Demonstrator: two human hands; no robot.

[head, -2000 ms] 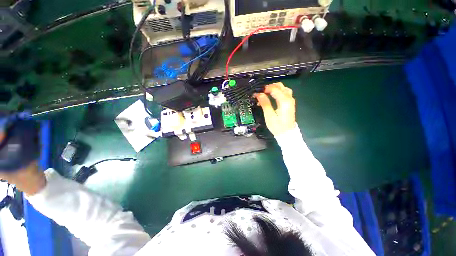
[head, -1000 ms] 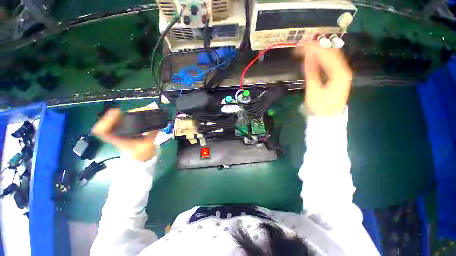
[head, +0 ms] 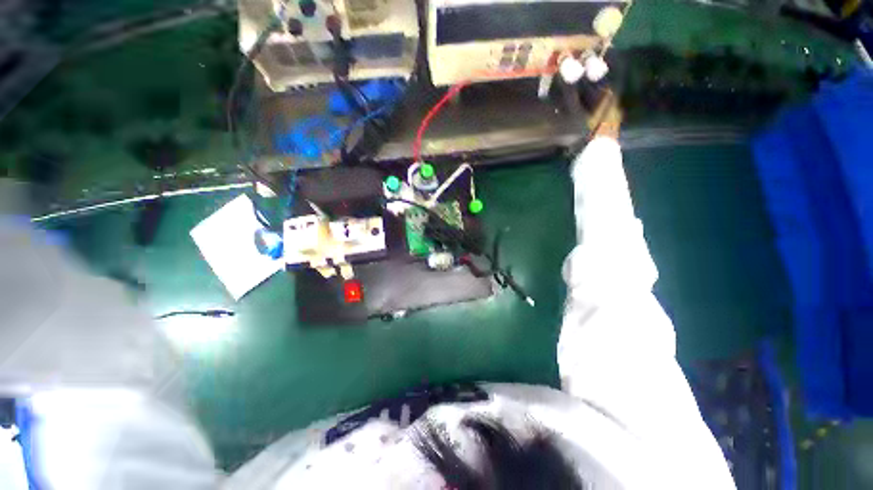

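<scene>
My right hand (head: 605, 117) is small and blurred at the bench's back edge, right of and below the beige meter's white terminals; what it holds cannot be told. My left hand is not in view; only the blurred white left sleeve shows at the left. The flat black fixture base (head: 383, 289) bears the white mains socket (head: 335, 241) and the green circuit board (head: 418, 230). A red switch (head: 353, 291) sits below the socket. A black cable (head: 493, 265) lies over the board's right side, its tip past the base's right edge.
Two beige instruments stand behind, the vented one (head: 330, 57) at left and the meter (head: 517, 62) at right. A red lead (head: 431, 120) runs to the fixture. Blue wire (head: 316, 136) lies under the left instrument. White paper (head: 235, 246) lies left of the fixture. Blue material (head: 814, 249) stands at right.
The black adapter seen near the socket is gone from the fixture. My left hand has left the picture, its sleeve now far left. My right hand has moved from before the meter to the bench's back edge.
</scene>
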